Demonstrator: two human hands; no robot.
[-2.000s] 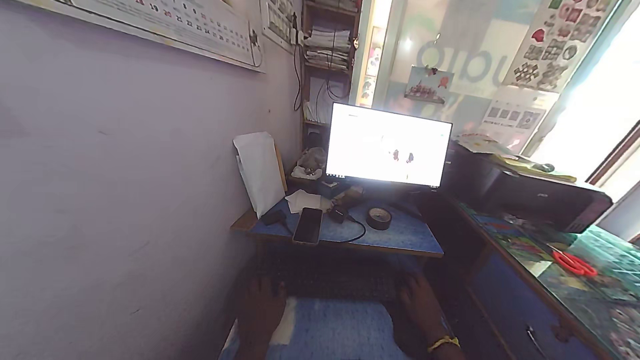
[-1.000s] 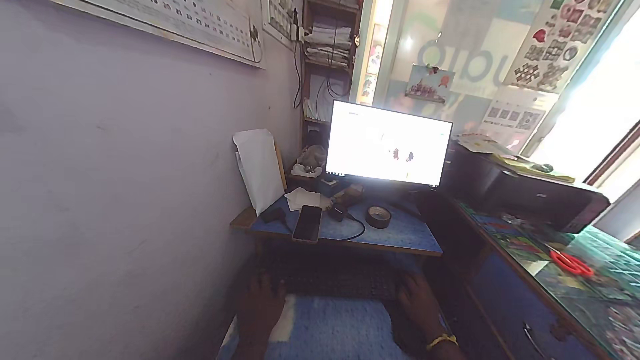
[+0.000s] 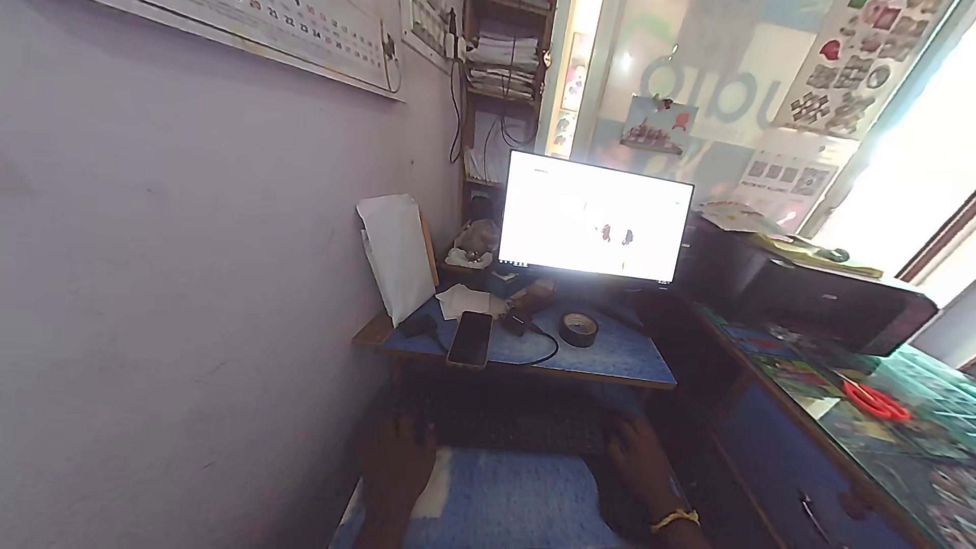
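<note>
My left hand (image 3: 400, 457) rests at the left end of a black keyboard (image 3: 518, 427), its fingers spread over the keys. On the right, my right hand (image 3: 637, 450) lies curved at the keyboard's right end, perhaps over a mouse; the shadow hides what is under it. A yellow band circles that wrist. Above the keyboard, a blue-topped shelf (image 3: 610, 363) bears a smartphone (image 3: 470, 340), a roll of black tape (image 3: 579, 329) and a black cable (image 3: 550, 349). Behind them stands a lit monitor (image 3: 595, 217) showing a mostly white page.
A white envelope or paper packet (image 3: 400, 259) leans against the left wall. At the right, a black printer (image 3: 823, 297) with papers on top stands on a glass-topped counter (image 3: 862, 457), near red-handled scissors (image 3: 877, 400). Behind the monitor, a rack (image 3: 503, 99) holds stacked papers.
</note>
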